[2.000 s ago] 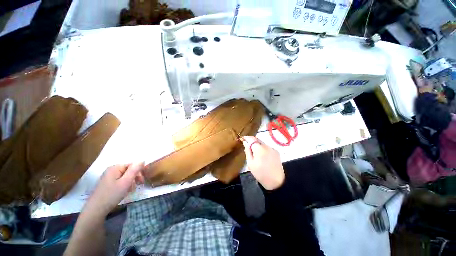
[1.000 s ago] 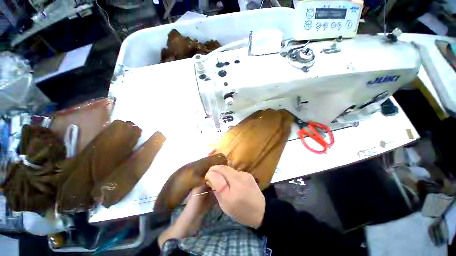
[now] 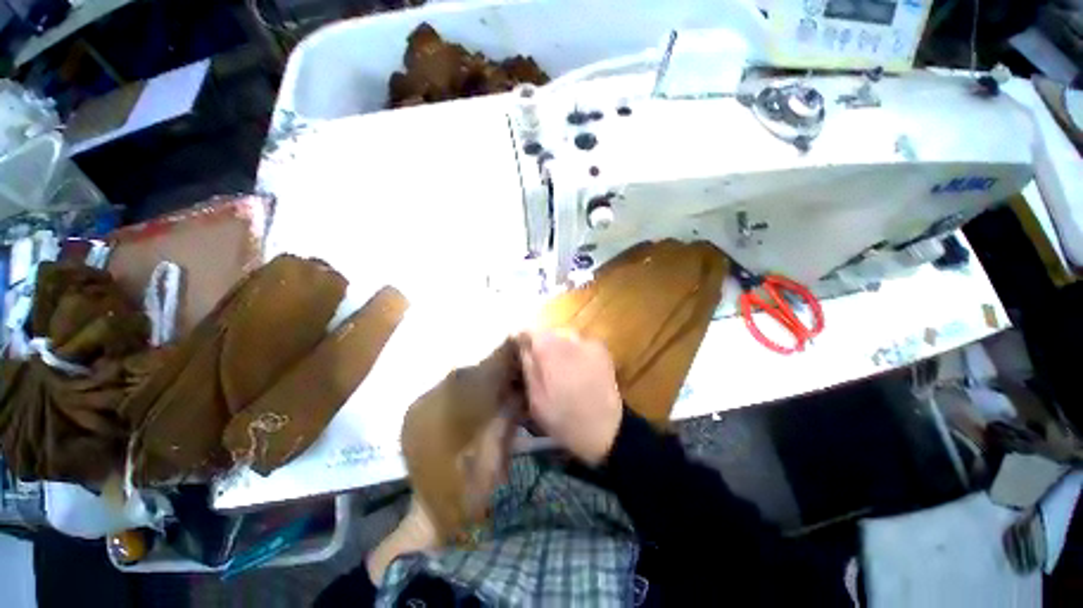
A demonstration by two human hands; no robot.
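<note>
A brown panel (image 3: 457,428) hangs bent at the front edge of the white table, its lower part over the checked garment. My right hand (image 3: 570,390) grips its upper right end close to the needle area. My left hand (image 3: 410,537) is at the panel's lower end, blurred and mostly behind the cloth, so its fingers are hidden. More brown panels (image 3: 657,311) lie fanned on the machine bed to the right of my right hand.
The white Juki machine (image 3: 831,160) stands behind, with red-handled scissors (image 3: 781,315) beside it. Brown panels (image 3: 285,321), a tied brown bundle (image 3: 74,368) and a white strip loop (image 3: 163,302) lie left. A white bin (image 3: 339,74) holds brown pieces. A side tray (image 3: 321,549) sits below.
The held panel has gone from stretched flat between both hands to hanging bent. My left hand has moved down behind it. The camera view has shifted, showing more of the left side.
</note>
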